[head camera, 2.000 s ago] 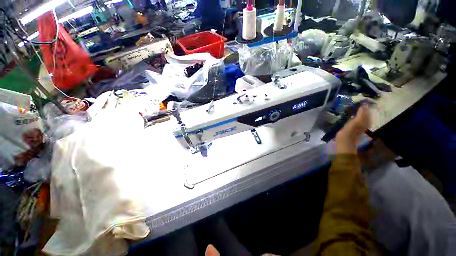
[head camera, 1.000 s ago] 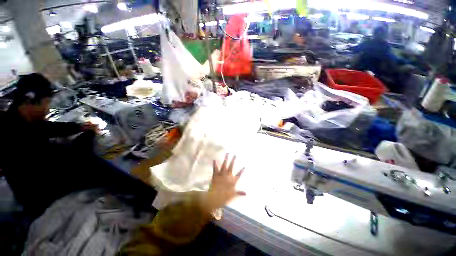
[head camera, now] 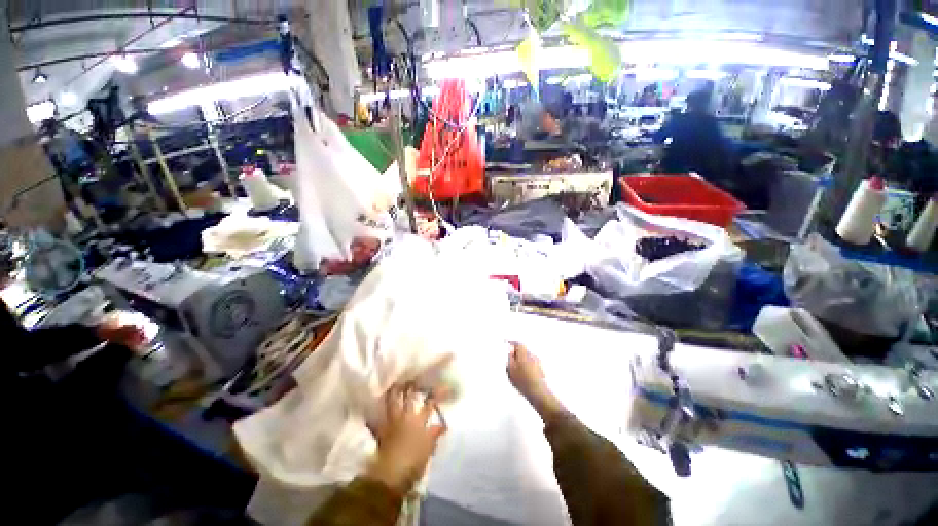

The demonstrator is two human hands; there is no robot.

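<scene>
Cream garment pieces (head camera: 345, 385) lie heaped left of the sewing machine, glaring white at their middle and hanging over the table's front edge. My left hand (head camera: 407, 437) is on the front of the heap, its bent fingers gripping the cloth. My right hand (head camera: 527, 372) is further back and to the right, fingers curled on pale cloth at the edge of the glare; its fingertips are partly washed out. Pale cloth spreads between and below my hands. The white lockstitch machine head (head camera: 761, 401) with its blue stripe stands to the right, away from both hands.
A clear bag with dark contents (head camera: 669, 269) and a red basket (head camera: 679, 197) are behind the table. White (head camera: 334, 195) and red (head camera: 453, 144) bags hang behind the heap. At left are a neighbouring machine's round grille (head camera: 228, 311) and another person's hand (head camera: 123, 333).
The view has swung left from the machine, then slightly back. My left hand, spread open over the cloth before, now has bent fingers on it. My right hand has come onto the pale cloth.
</scene>
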